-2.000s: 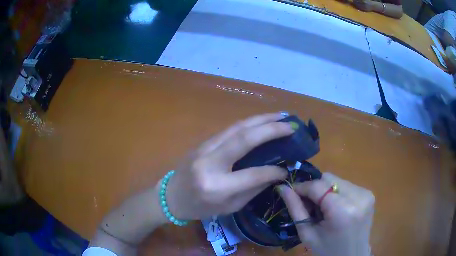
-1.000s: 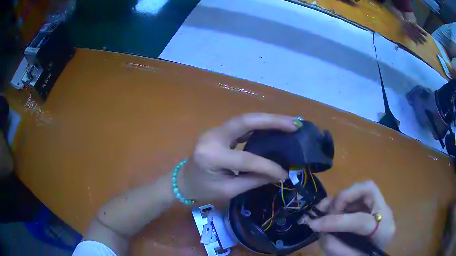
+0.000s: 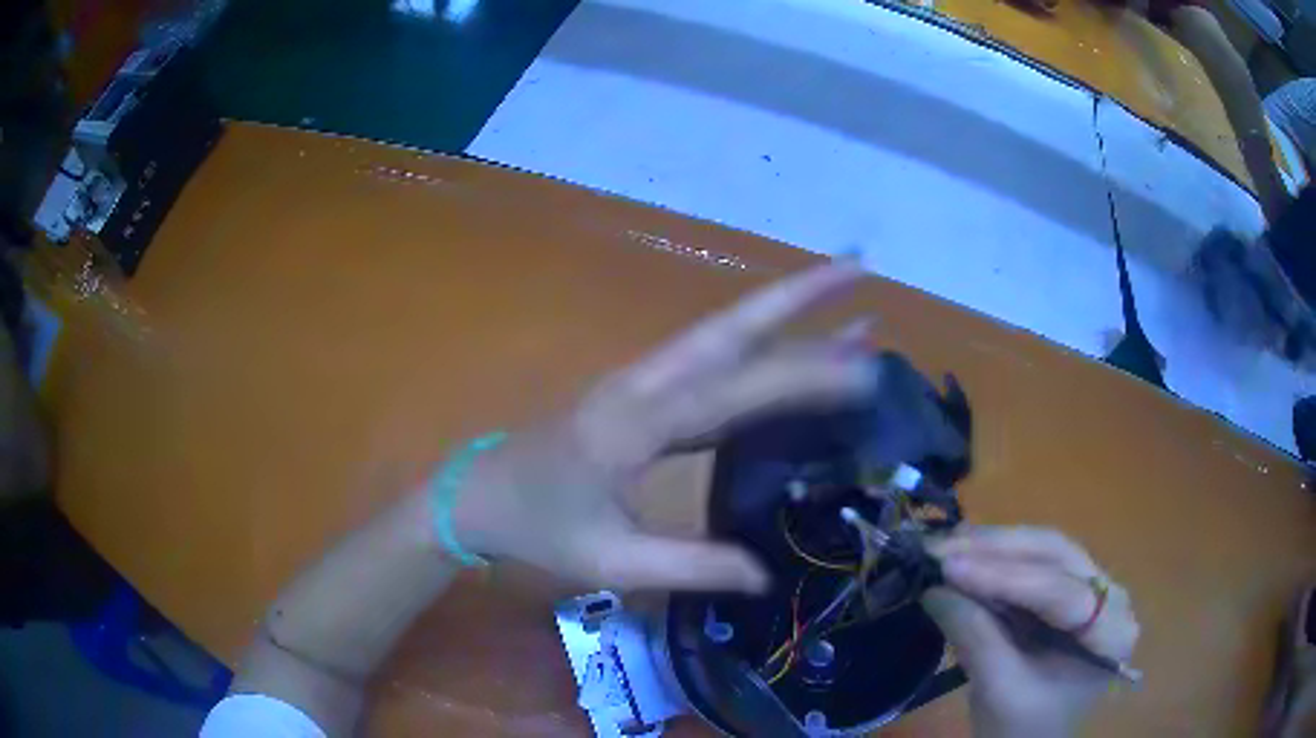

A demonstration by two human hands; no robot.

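The black camera head shell [image 3: 808,433] rests tilted at the back of the round black base housing [image 3: 722,656], its wired inside facing me. Thin yellow, red and white wires [image 3: 798,627] run between them. A white metal bracket [image 3: 609,666] is on the base's left side. My left hand [image 3: 650,447] is blurred, fingers spread, beside and partly over the shell. My right hand [image 3: 1025,606] is at the shell's lower right edge, gripping a slim dark tool [image 3: 1061,642] whose pale end points to the lower right. Its fingertips are among dark cables; contact details are blurred.
The glossy orange-brown benchtop [image 3: 361,346] lies under the unit. White sheets [image 3: 866,188] cover the green belt [image 3: 347,87] behind it. A black box with a silver part [image 3: 152,188] stands at the far left. Another person's arm [image 3: 1227,87] and a blurred dark object [image 3: 1248,289] are at the right.
My left hand has opened and moved off the shell. The shell has tipped back, showing more of its inside. My right hand has moved up from inside the base to the shell's edge.
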